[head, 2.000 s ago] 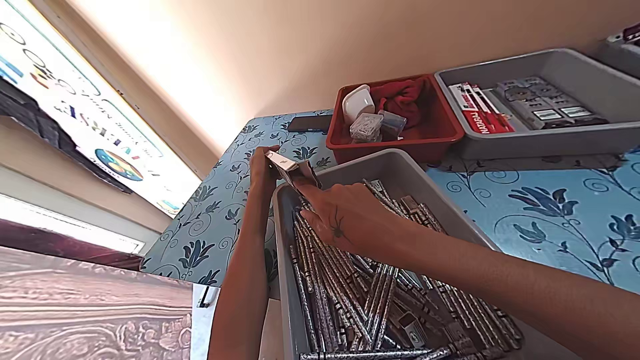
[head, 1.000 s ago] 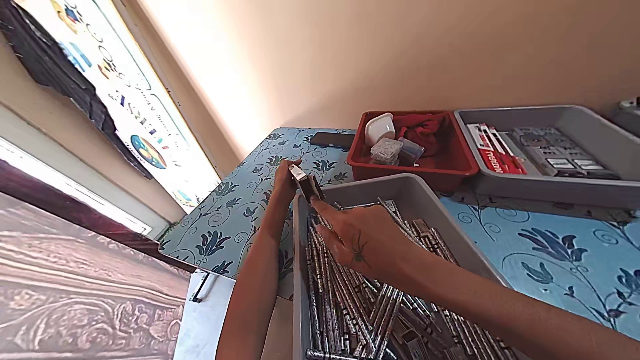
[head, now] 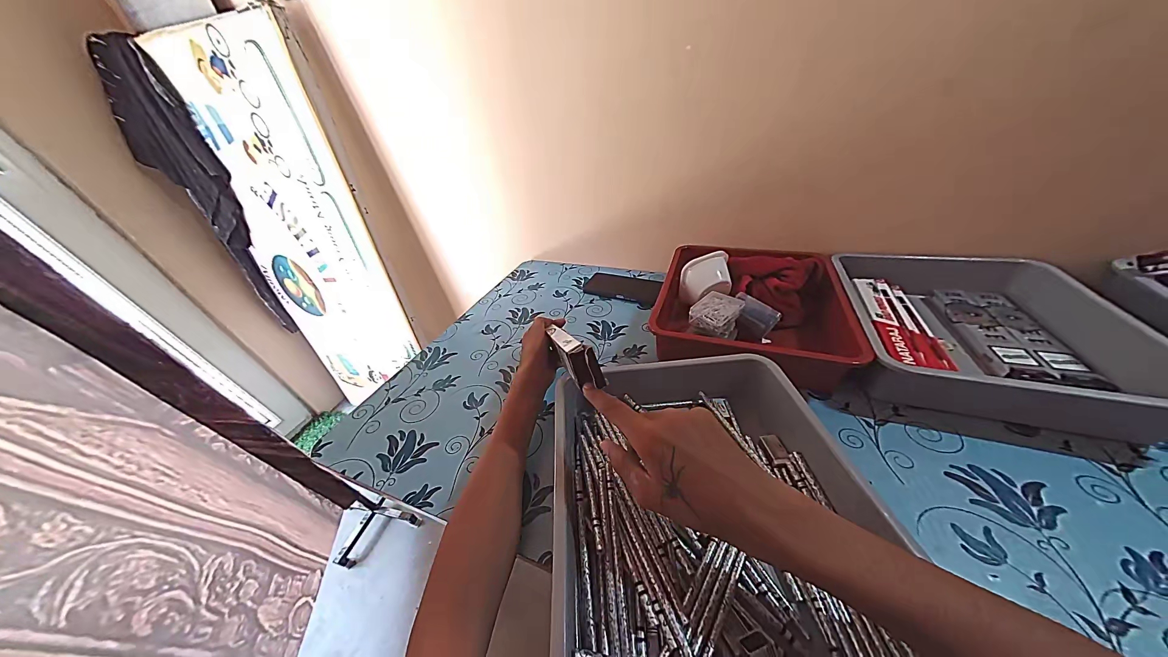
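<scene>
My left hand [head: 540, 351] grips a small dark box with a white printed side [head: 575, 354], held tilted over the far left corner of a grey plastic tray [head: 564, 511]. The fingers of my right hand [head: 662, 452] reach to the box's near end; its index fingertip is at or touching that end. Whether it holds anything is hidden. Beneath my right hand, the tray holds many patterned pencils [head: 639, 566] lying loose, with some small dark pieces among them.
Behind the tray, a red bin [head: 757, 351] holds a white container, clear packets and red cloth. Right of it, a second grey tray [head: 995, 388] holds pencil packs and dark packets. A dark flat object [head: 623, 288] lies on the blue floral tablecloth [head: 401, 456]. A patterned curtain or cloth [head: 137, 538] is at left.
The view has shifted, showing more of the wall and board at left. My left hand keeps holding the small box, with my right hand close against it.
</scene>
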